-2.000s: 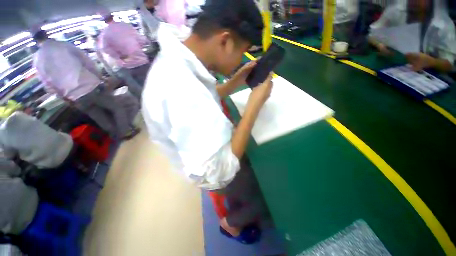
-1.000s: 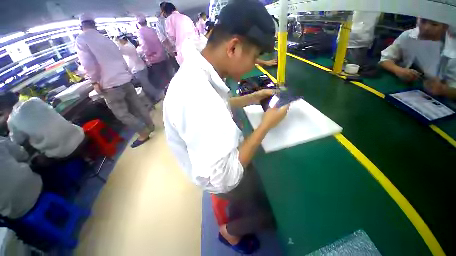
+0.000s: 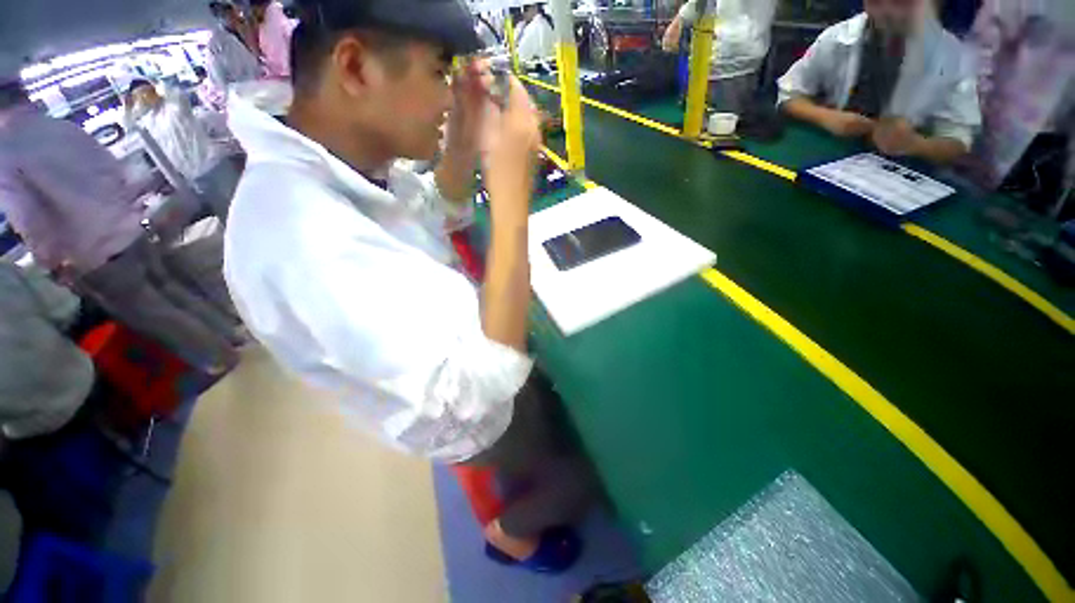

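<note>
Neither of my hands can be made out in the head view. The bubble-wrap mat (image 3: 784, 551) lies nearest me on the green bench, cut off by the bottom edge, with nothing seen on its visible part. Small dark things show beside it at the bottom edge, too cut off to name. Further along, a dark phone-like device (image 3: 592, 243) lies flat on a white pad (image 3: 660, 269) at the neighbour's station.
A person in a white smock (image 3: 354, 295) stands close on the left, both hands raised near the face. Yellow tape (image 3: 872, 406) runs along the green bench. Across it, a seated person has papers in a blue-edged tray (image 3: 878, 185). A yellow post (image 3: 572, 112) stands behind the pad.
The view has swung right and down, showing more of the bubble-wrap mat. The device that the neighbour held now lies on the white pad, and the neighbour's hands have risen to the face.
</note>
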